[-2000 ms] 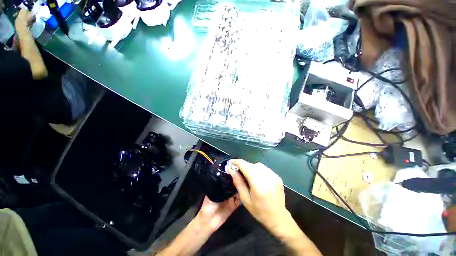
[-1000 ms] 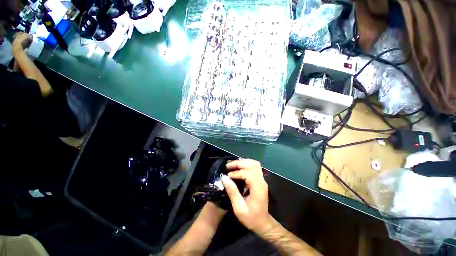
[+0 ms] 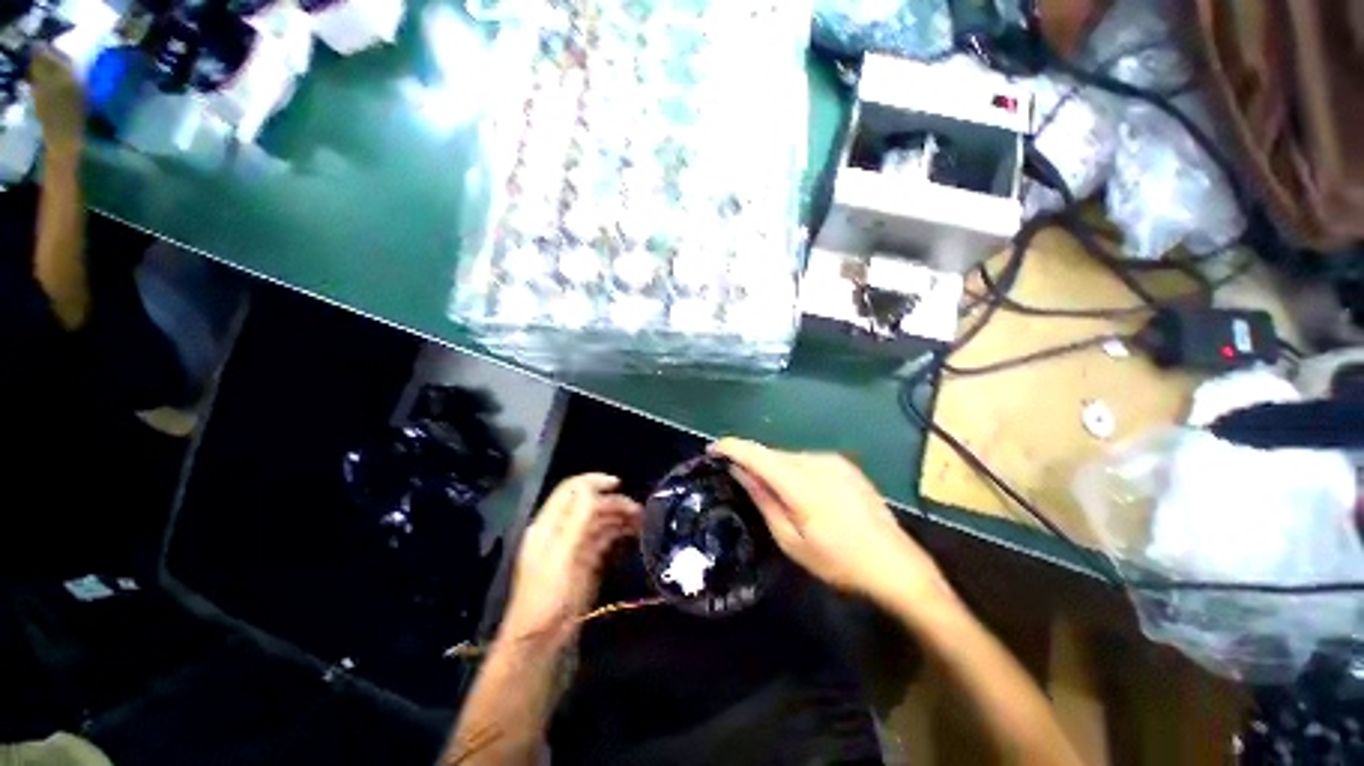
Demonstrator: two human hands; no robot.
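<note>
A round glossy black plastic housing (image 3: 703, 516) is held over my lap, just off the bench edge, with its hollow side facing me. A small silver-white motor (image 3: 688, 570) sits inside its lower part. Thin orange-yellow leads (image 3: 621, 608) run out to the left, across my left wrist. My right hand (image 3: 800, 509) grips the housing's upper right rim. My left hand (image 3: 576, 546) is just left of the housing with its fingers bent; whether it touches the rim or holds anything is unclear.
A crate (image 3: 516, 501) with black housings (image 3: 426, 464) is below left. Stacked blister trays (image 3: 628, 299) lie on the green bench (image 3: 374, 225). A screw feeder (image 3: 928, 210), cords, an adapter (image 3: 1215, 338), a tan board (image 3: 1032, 427) and plastic bags (image 3: 1234, 524) are right. Another worker's arm (image 3: 60, 210) is far left.
My left hand has come out from beneath the housing to its left side. My right hand has moved to the rim. The housing now faces me, with the leads pointing left.
</note>
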